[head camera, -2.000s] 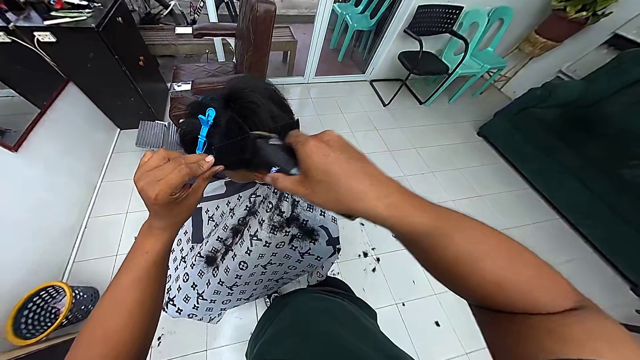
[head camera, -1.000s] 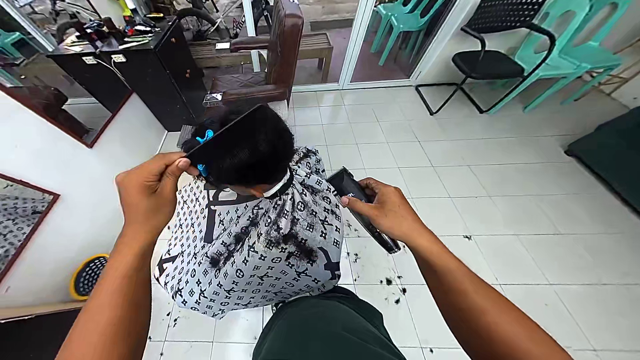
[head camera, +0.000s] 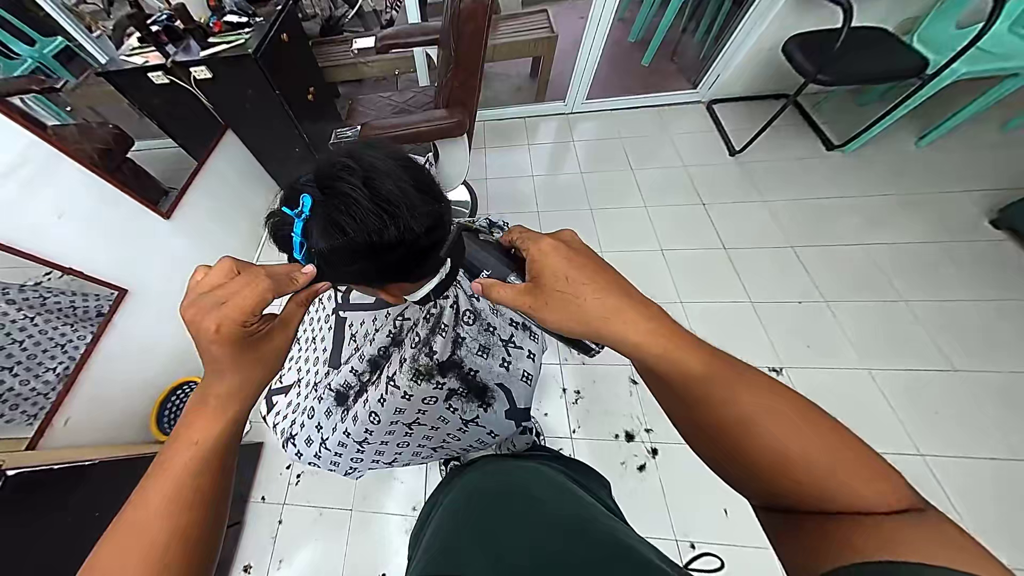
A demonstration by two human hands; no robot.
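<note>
A seated person's dark-haired head [head camera: 376,208] is in front of me, with a blue hair clip [head camera: 299,228] on its left side. A patterned barber cape [head camera: 400,400] with cut hair on it covers the person, and a white strip [head camera: 430,282] circles the neck. My right hand [head camera: 552,280] grips a black hair clipper [head camera: 490,258] close to the right side of the head. Just below the blue clip, my left hand [head camera: 256,308] pinches thumb and fingers at the hair's edge; a dark comb is hard to make out against the hair there.
Beyond the head stands a brown barber chair [head camera: 460,72], beside a black cabinet [head camera: 276,88] with tools on top. A black chair [head camera: 852,56] and green plastic chairs [head camera: 952,48] are at the upper right. Mirrors [head camera: 48,344] and a yellow-rimmed basket [head camera: 172,408] are at left.
Since one second ago, the clipper in my right hand has moved up against the side of the head. The black comb, raised over the hair in my left hand then, now lies lower and barely shows.
</note>
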